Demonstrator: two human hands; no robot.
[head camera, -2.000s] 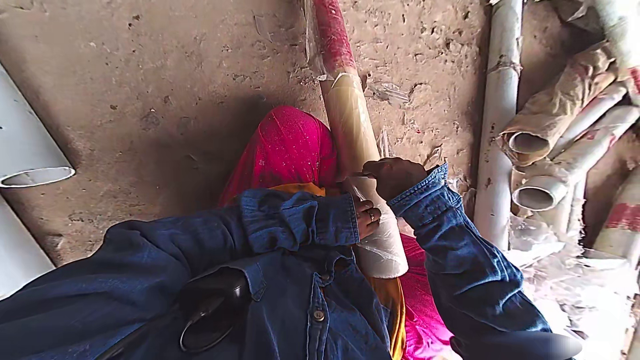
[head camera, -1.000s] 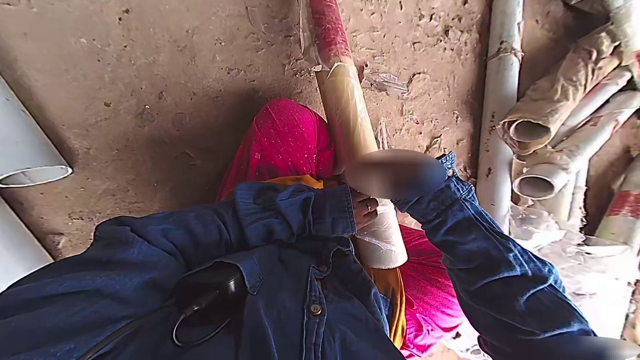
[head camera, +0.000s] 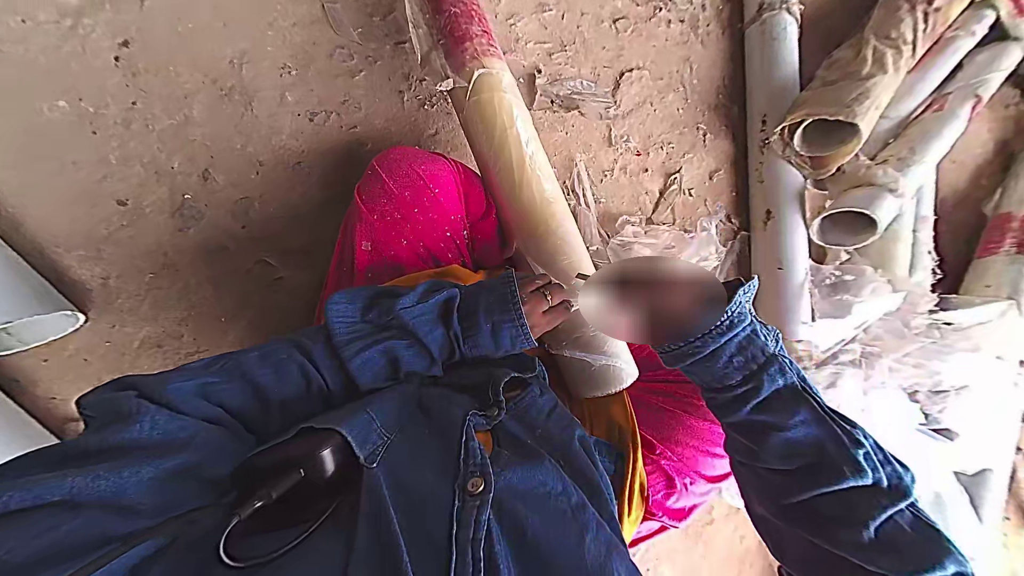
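A long pipe (head camera: 524, 168) lies slantwise across my lap, its near end over the orange cloth. Its far part is red and the middle is wrapped in yellowish, glossy plastic film; nearer me the surface is whitish with loose clear film (head camera: 588, 348). My left hand (head camera: 546, 304), with a ring on one finger, rests on the pipe's left side, fingers bent. My right hand (head camera: 652, 300) is at the pipe's right side, covered by a blur. A small dark thing sticks out beside it over the pipe; what it is cannot be told.
Several whitish pipes (head camera: 776, 176) lie at the right, some wrapped in brown, torn covering (head camera: 856, 88). Crumpled clear plastic film (head camera: 872, 360) is heaped near them. Two wide white pipes (head camera: 32, 292) reach in at the left edge. Beneath is a rough earthen floor (head camera: 160, 160).
My right hand has moved a little away from my left hand, to the right of the pipe. My left hand stays at the pipe.
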